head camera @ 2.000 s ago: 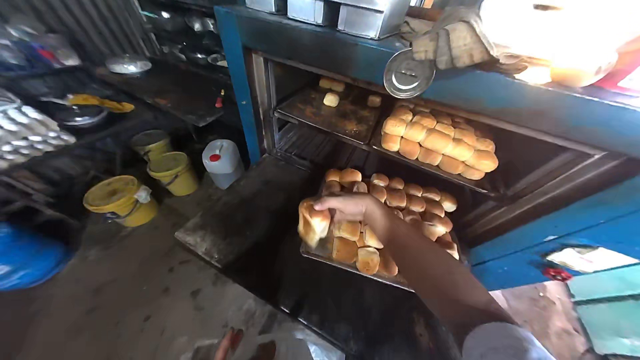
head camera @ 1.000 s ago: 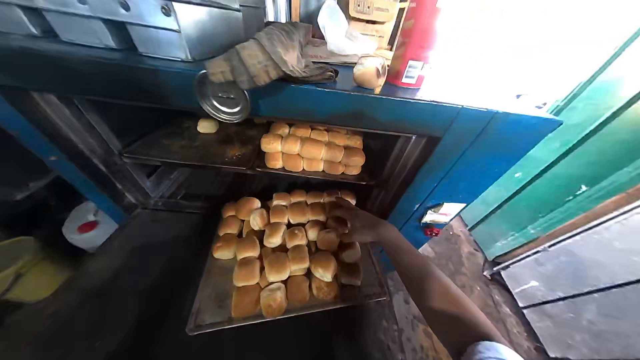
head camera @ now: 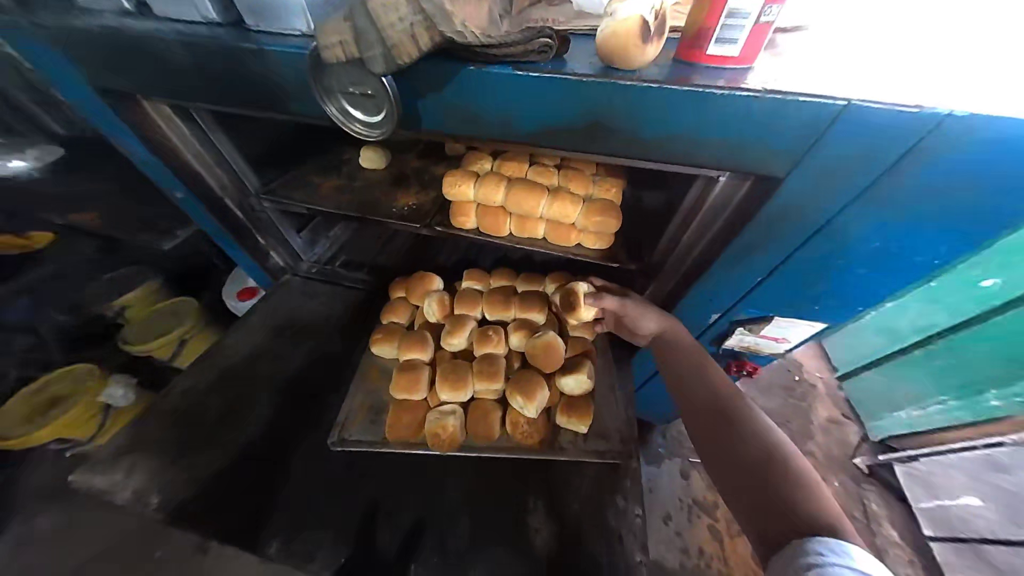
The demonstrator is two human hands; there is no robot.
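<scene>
My right hand holds a bread roll at the back right corner of a metal baking tray. Many golden-brown rolls lie in that tray, some in rows and some piled loosely on top. The tray rests on a dark metal surface before the oven opening. Inside the oven, another batch of rolls stands close together on the upper right tray. One small pale roll lies on the dark upper left tray. My left hand is out of view.
On the blue ledge above are a cloth, a single roll and a red container; a round metal lid hangs over its edge. Yellow buckets stand at left. A red valve knob sticks out at right.
The view has shifted a lot. Two seconds ago my right hand held a roll over the tray's left side; now it holds one at the back right. More rolls lie on top of the tray's load.
</scene>
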